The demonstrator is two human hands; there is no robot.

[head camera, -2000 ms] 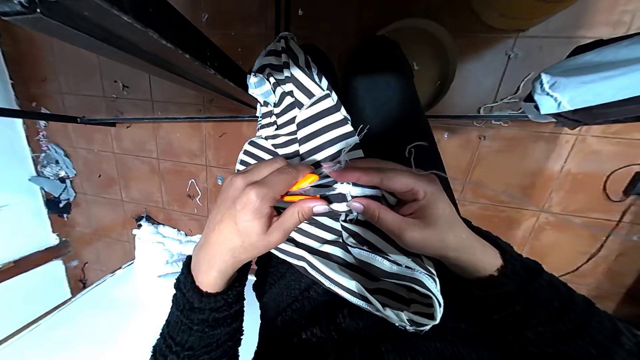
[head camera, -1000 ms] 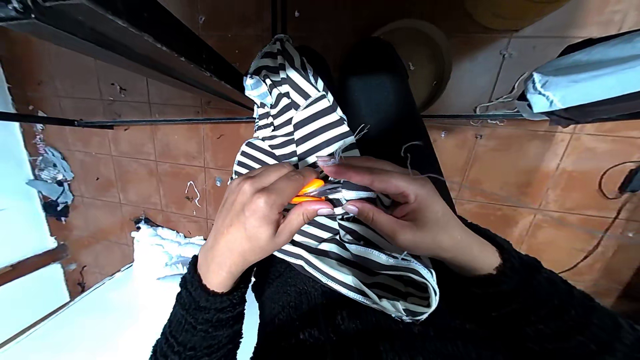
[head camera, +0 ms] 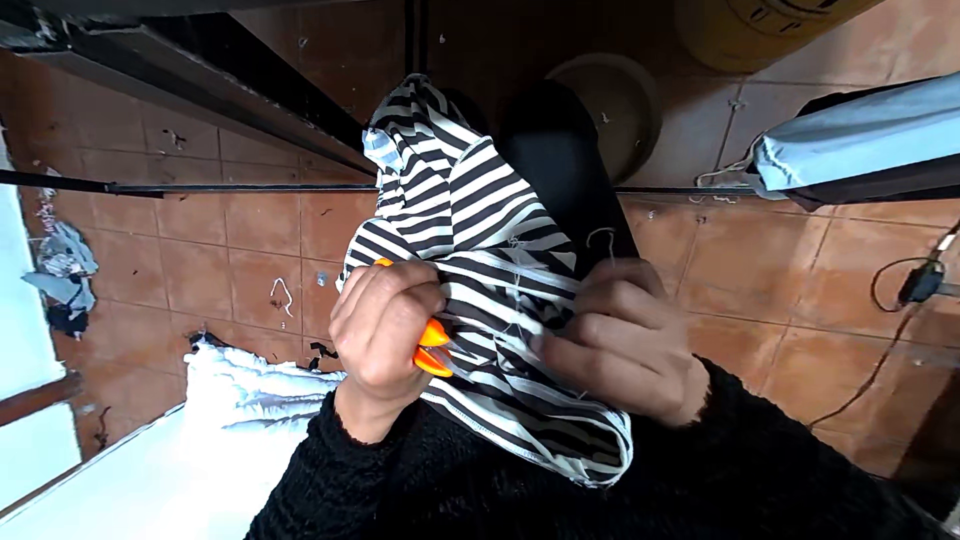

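A black-and-white striped knit garment (head camera: 495, 202) lies over my lap, its hemmed opening toward my body and loose threads near its middle. My left hand (head camera: 386, 322) is closed around small orange-handled thread snips (head camera: 433, 349), whose short metal blades point right over the stripes. At the garment's right side is my right hand (head camera: 622, 337), blurred, with curled fingers at the cloth; whether it pinches the fabric or a thread is not clear. A pale loose thread (head camera: 602, 238) curls just above that hand.
Black metal bars (head camera: 247, 187) cross the space ahead of my knees. A round basin (head camera: 637, 112) and a yellow bucket (head camera: 750, 37) stand on the tiled floor. Light blue cloth (head camera: 855, 142) hangs at right, near a cable (head camera: 892, 345). White fabric (head camera: 247, 382) lies left; scraps litter the floor.
My hands, close together over the garment's middle before, are now apart. The left has drawn back left with the snips, and the right has shifted to the right.
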